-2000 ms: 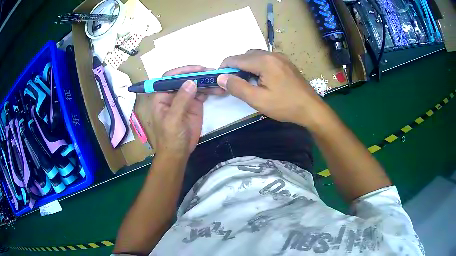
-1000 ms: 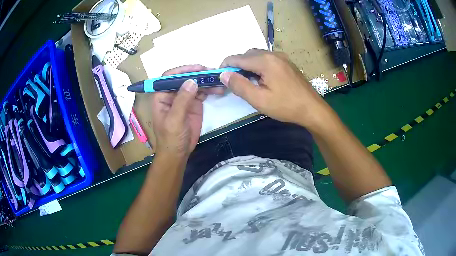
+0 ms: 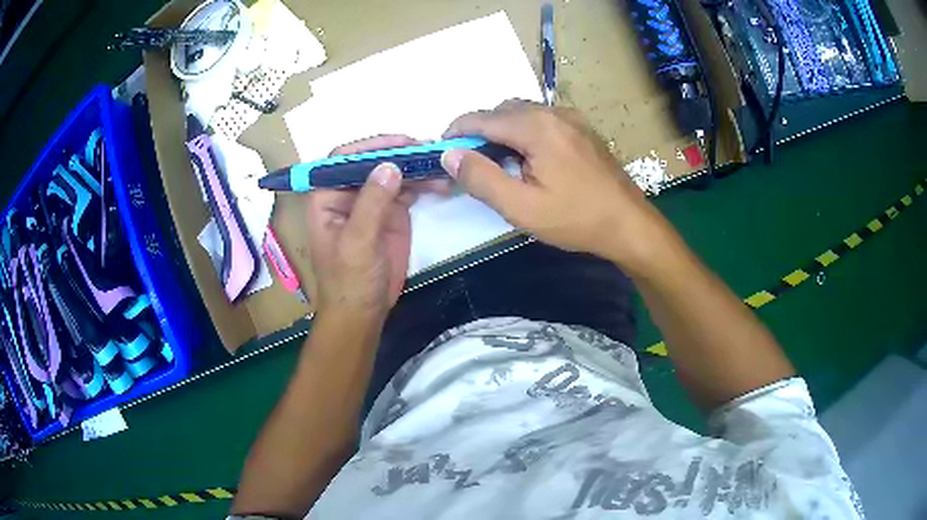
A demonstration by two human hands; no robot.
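Note:
A black and light-blue pen device [image 3: 341, 171] lies level across both hands above a white paper sheet [image 3: 427, 76], its dark pointed tip to the left. My left hand [image 3: 356, 234] grips its front part from below, the thumb on the near side. My right hand [image 3: 549, 173] holds its rear part, the thumb on the body and the fingers over the top. The rear end is hidden by my right hand. The small display between the thumbs looks dark, with no clear digits.
A blue bin [image 3: 163, 274] of units stands left. In the cardboard tray [image 3: 188, 203] lie a pink-and-black unit [image 3: 229, 229], a pink tool [image 3: 280, 259], a white cup [image 3: 208, 56], a slim tool [image 3: 549, 56] and a thick blue-black tool [image 3: 671, 61]. A parts tray [image 3: 813, 56] is right.
Digits that showed on the device's display earlier are no longer readable. Both hands and the device have stayed almost in place.

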